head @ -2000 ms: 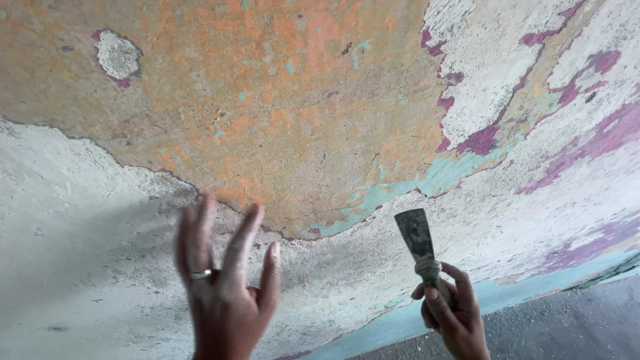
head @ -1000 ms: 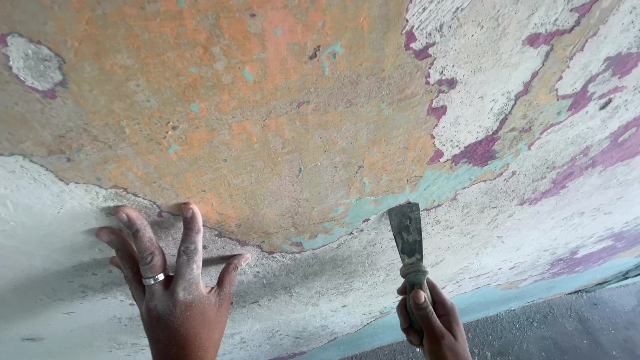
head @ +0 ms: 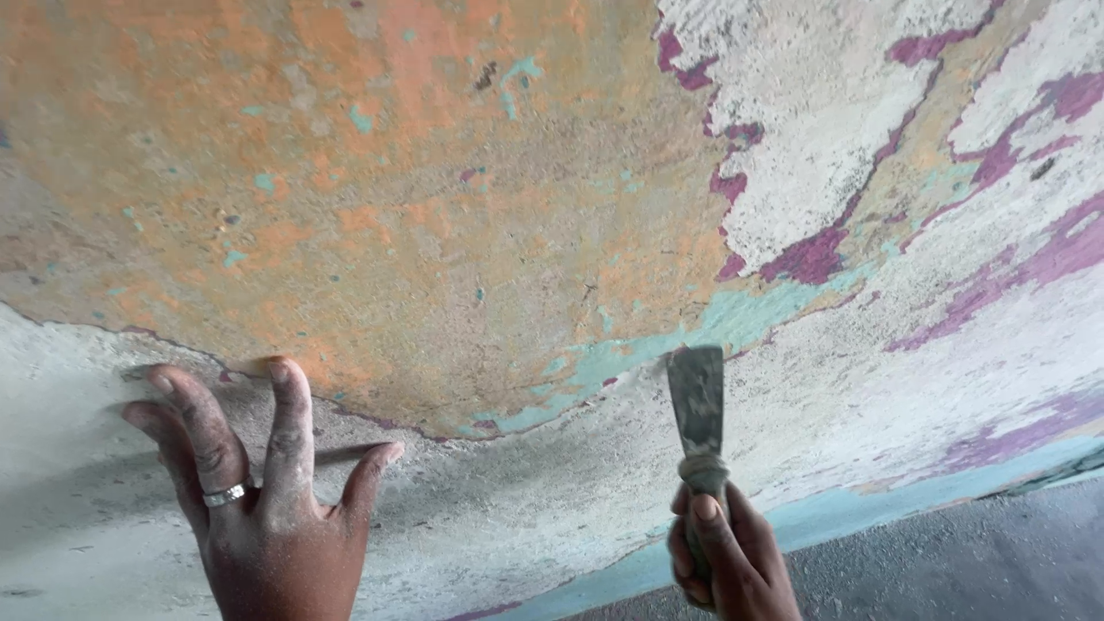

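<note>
A wall with peeling paint [head: 388, 216] fills most of the head view, orange-tan in the middle with white, turquoise and purple patches around. My left hand [head: 272, 517], dusty and wearing a ring, has its fingers spread at the lower left, fingertips on or close to the wall by the edge between white and orange-tan. On the right, my right hand [head: 729, 552] grips the handle of a putty knife [head: 697, 397]. The blade points up, its tip at the border of the turquoise and white layers.
A grey floor [head: 949, 552] strewn with small debris lies at the lower right. Along the wall's foot runs a light blue painted band [head: 819, 517].
My left hand was blurred and higher up two seconds ago; its fingers now rest at or near the wall. The putty knife's tip has come to the turquoise edge. The view has shifted somewhat.
</note>
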